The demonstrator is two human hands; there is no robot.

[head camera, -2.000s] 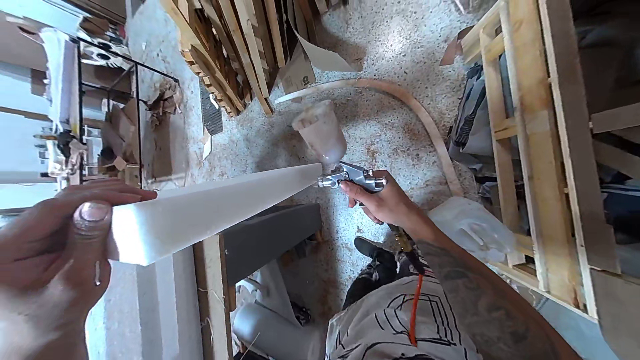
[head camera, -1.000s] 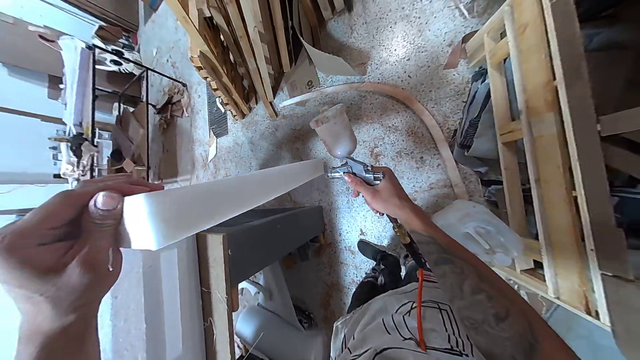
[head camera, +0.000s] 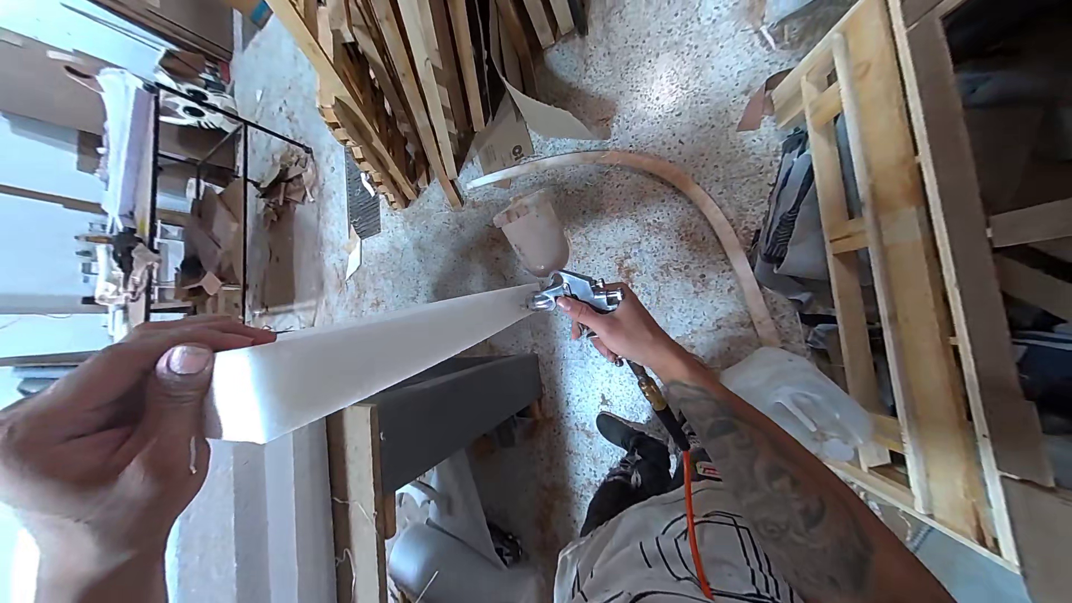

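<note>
My left hand [head camera: 126,419] grips the near end of a long white foam block [head camera: 377,352], thumb on its top edge. The block stretches right, its far end at the nozzle of a metal spray gun [head camera: 578,293]. My right hand [head camera: 615,327] is closed around the gun's handle. A translucent, stained cup [head camera: 536,234] is attached to the gun and tilts up and left. From the handle a fitting and an orange hose [head camera: 693,536] run down across my shirt. Whether spray is coming out cannot be told.
A dark grey padded piece [head camera: 456,410] lies below the block. Wooden slats [head camera: 419,84] lean at the top, beside a curved strip [head camera: 687,193] on the speckled floor. A translucent plastic jug [head camera: 796,402] and wooden frames [head camera: 913,293] stand at right, a black metal rack [head camera: 244,218] at left.
The spray gun first shifts a little away from my body's left side, then its cup tips back to the left. Both hands keep their holds on the block and the gun.
</note>
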